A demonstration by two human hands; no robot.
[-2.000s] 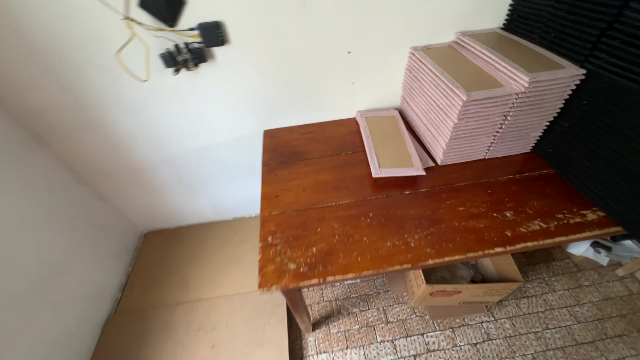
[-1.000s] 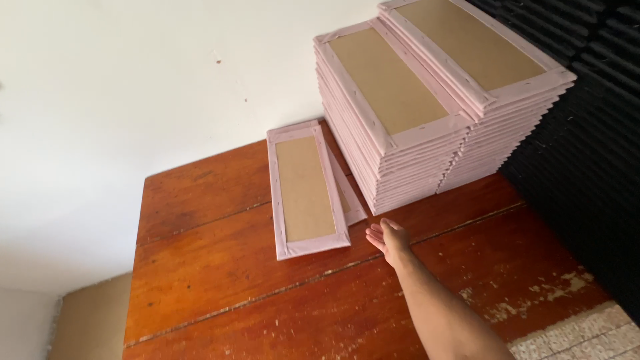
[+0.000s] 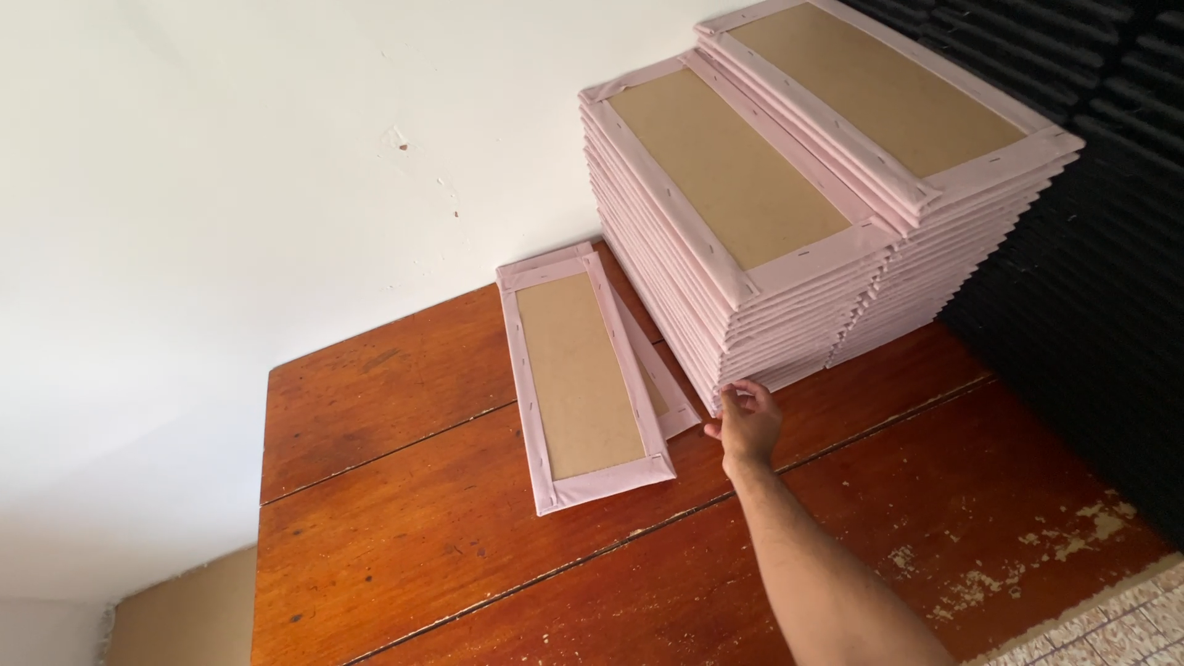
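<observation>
My right hand (image 3: 747, 421) is at the lower front corner of the nearer stack of pink fabric-wrapped panels (image 3: 731, 166), fingers bent against its bottom edge; whether they grip a panel cannot be told. The panels lie with stapled fabric borders and bare brown board facing up. Behind and to the right, a second stack (image 3: 879, 83) rises slightly higher and touches the first. To the left of my hand, a loose panel (image 3: 583, 379) lies on the table, partly covering another panel (image 3: 673, 393). My left hand is not in view.
The worn wooden table (image 3: 398, 509) has plank gaps and chipped varnish. A white wall (image 3: 231, 185) runs along its back. Black ridged panels (image 3: 1064, 305) stand at the right, close to the stacks. Tiled floor (image 3: 1110, 620) shows at the lower right, and a brown board (image 3: 190, 610) at the lower left.
My right hand was open just in front of the stack a second ago; now its fingers are bent at the stack's lower corner. The view has moved closer to the table since the oldest frame.
</observation>
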